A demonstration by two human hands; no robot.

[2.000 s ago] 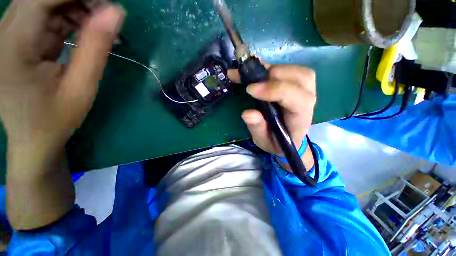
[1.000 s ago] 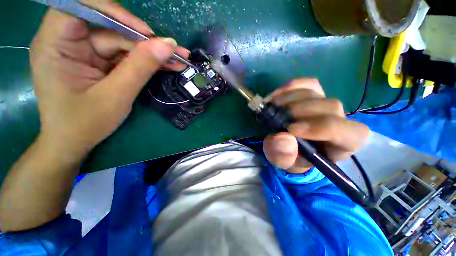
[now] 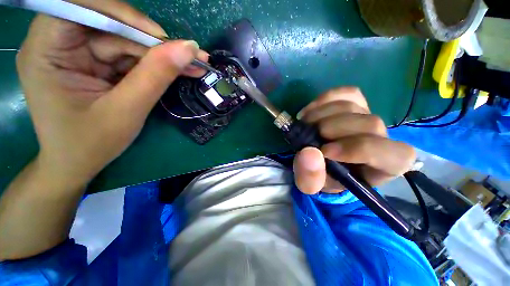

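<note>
A small black device housing (image 3: 246,96) lies open on a dark work fixture (image 3: 254,47). Its circuit board (image 3: 225,87) shows white and silver squares and a greenish chip. My left hand (image 3: 106,84) holds grey tweezers (image 3: 112,25), their tip at the board's upper edge. My right hand (image 3: 349,139) holds a soldering iron (image 3: 358,192) by its black handle. The iron's tip is over the upper right of the board, close to the tweezers' tip. Whether the tips touch anything is too small to tell. A thin silvery solder wire (image 3: 187,116) curves beside the housing.
The brown tip-cleaning pot (image 3: 391,17) stands on the green mat (image 3: 330,61) at the top right. Beyond it are a yellow object (image 3: 444,70), black cables (image 3: 415,84) and another person's blue sleeve (image 3: 475,134). Pale specks lie on the mat near the top.
Two seconds ago my left hand was raised at the left and the iron pointed up past the board. Now the tweezers and the iron's tip meet over the board. A pale item has appeared at lower right.
</note>
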